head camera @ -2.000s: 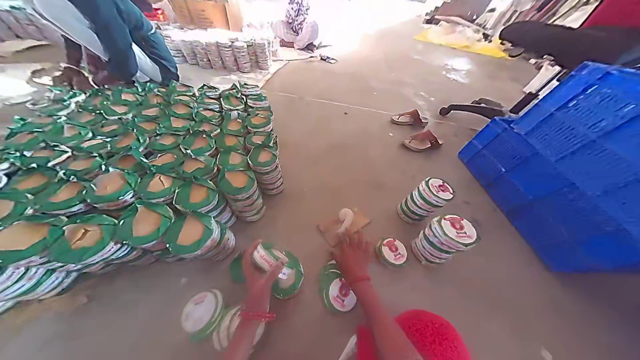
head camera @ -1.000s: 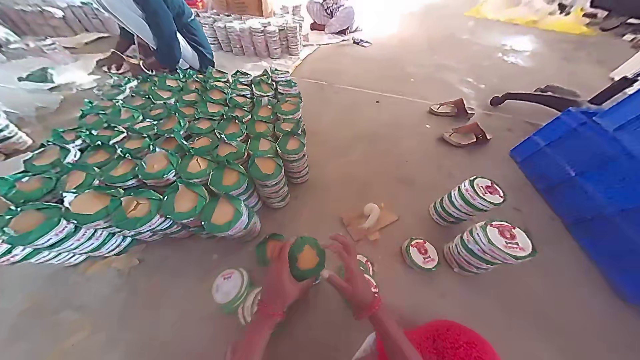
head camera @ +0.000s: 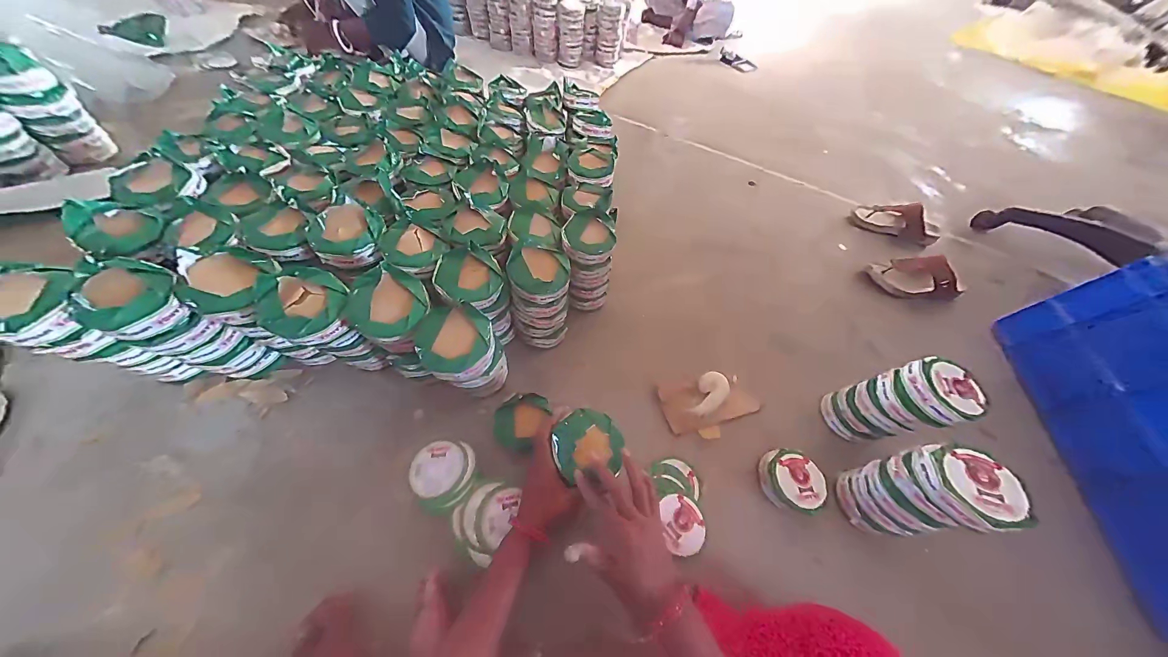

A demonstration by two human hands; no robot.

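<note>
My left hand grips a round piece with a green paper rim and a tan centre. The fingers of my right hand are spread over its top. Another green-rimmed round piece lies on the floor behind my left hand. Printed white discs with green edges lie left of that hand, and more printed discs lie just right of my right hand. A curved whitish lump sits on a brown card beyond my right hand.
Many stacks of green-rimmed round pieces fill the left. Two leaning stacks of printed discs and a short one stand at right, beside a blue plastic crate. Sandals lie farther back. A co-worker's arm shows at top left.
Two seconds ago my right hand was at the brown card; it is now on the green-rimmed piece held in my left hand. The view has shifted.
</note>
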